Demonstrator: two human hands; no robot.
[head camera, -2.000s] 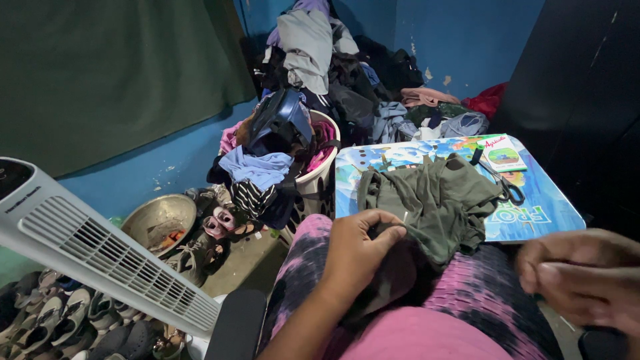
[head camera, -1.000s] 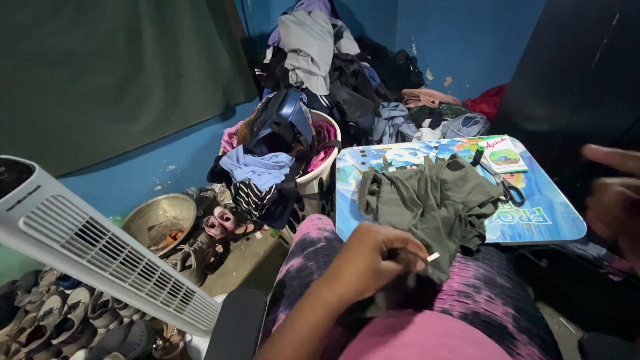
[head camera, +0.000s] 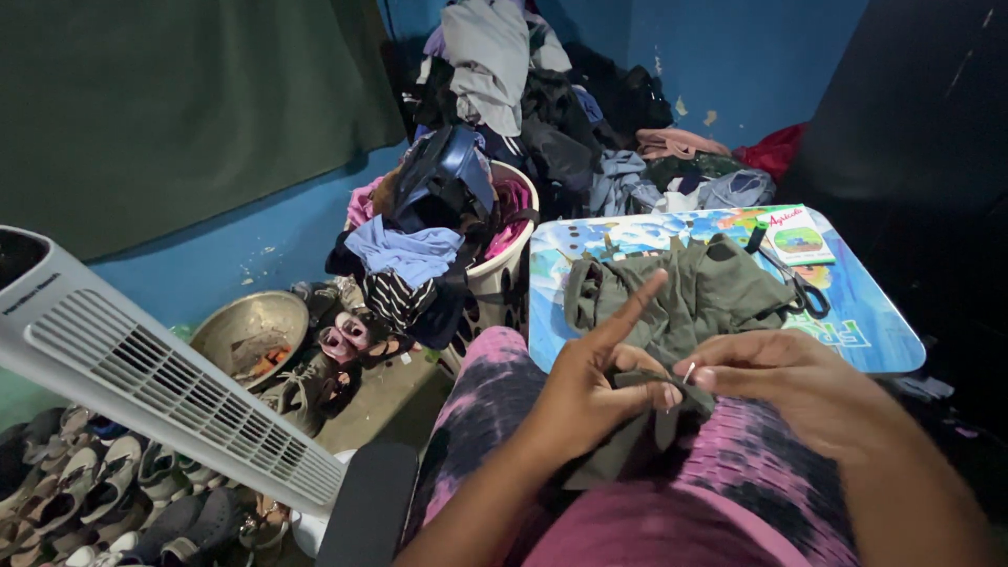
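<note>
An olive-green cloth garment (head camera: 685, 291) lies bunched on a small printed table and hangs down onto my lap. My left hand (head camera: 606, 378) pinches a fold of it between thumb and fingers, the index finger raised. Close on its right, my right hand (head camera: 772, 378) pinches a small white item (head camera: 689, 372) at the cloth's edge; whether it is a pin or something else I cannot tell. Black-handled scissors (head camera: 809, 295) lie at the garment's right side, partly over a printed card or booklet (head camera: 799, 236), with a dark green thread spool (head camera: 756, 236) beside them.
The printed lap table (head camera: 882, 339) stands over my knees. A white laundry basket (head camera: 504, 272) overflows with clothes, with a clothes heap (head camera: 543, 110) behind. At left are a tower fan (head camera: 181, 378), a metal basin (head camera: 252, 315) and several shoes (head camera: 102, 488). A black armrest (head camera: 370, 504) is beside me.
My right hand has come in from the right edge to the cloth beside my left hand. The left index finger now points up. The white item, at my left hand earlier, is now at my right fingertips.
</note>
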